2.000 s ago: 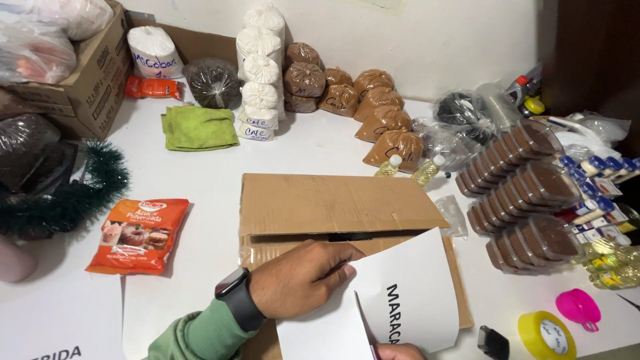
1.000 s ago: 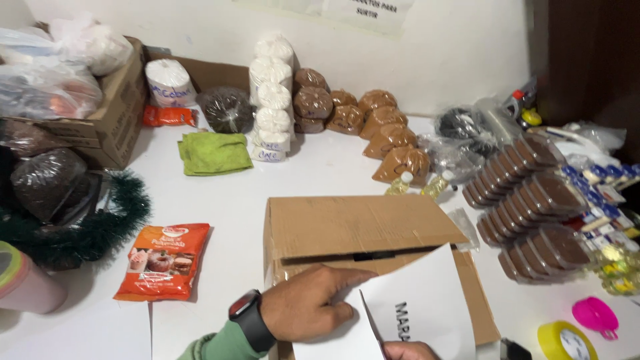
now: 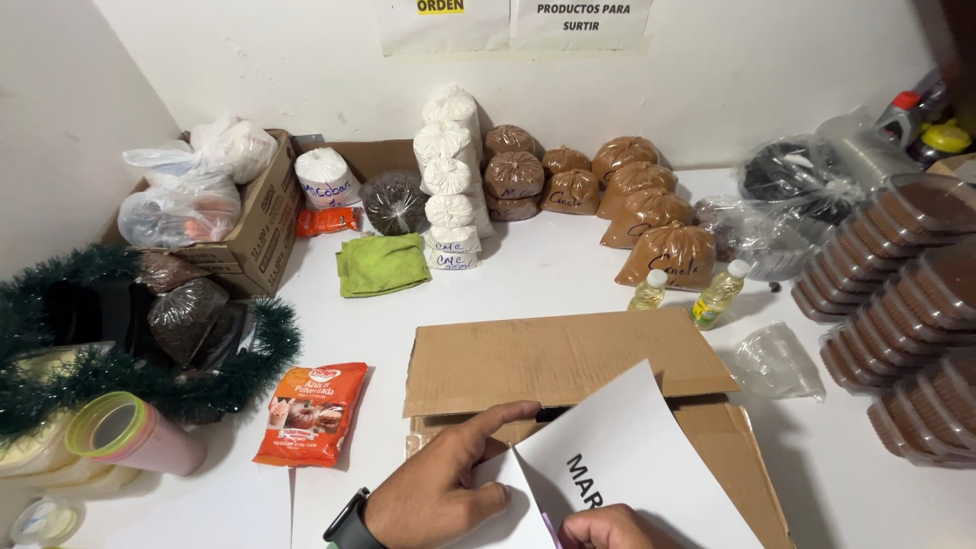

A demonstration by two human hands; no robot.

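Over a cardboard box at the bottom centre, both hands are at a white printed sheet of paper. My left hand, with a black watch on the wrist, grips the paper's left part, index finger stretched out over the box. At the bottom edge my right hand is only partly in view, beside the slit between two parts of the sheet. A small purple piece shows by its thumb; the tool it may belong to is hidden. An orange bag of powdered sugar lies left of the box.
Behind the box stand a green cloth, stacked white powder bags, brown powder bags and small oil bottles. Lidded brown-filled containers rise at right. A pink cup, green garland and open carton are at left.
The view has shifted and now takes in more of the wall and the left side. Both hands remain at the paper, and the slit between its parts stays in view.
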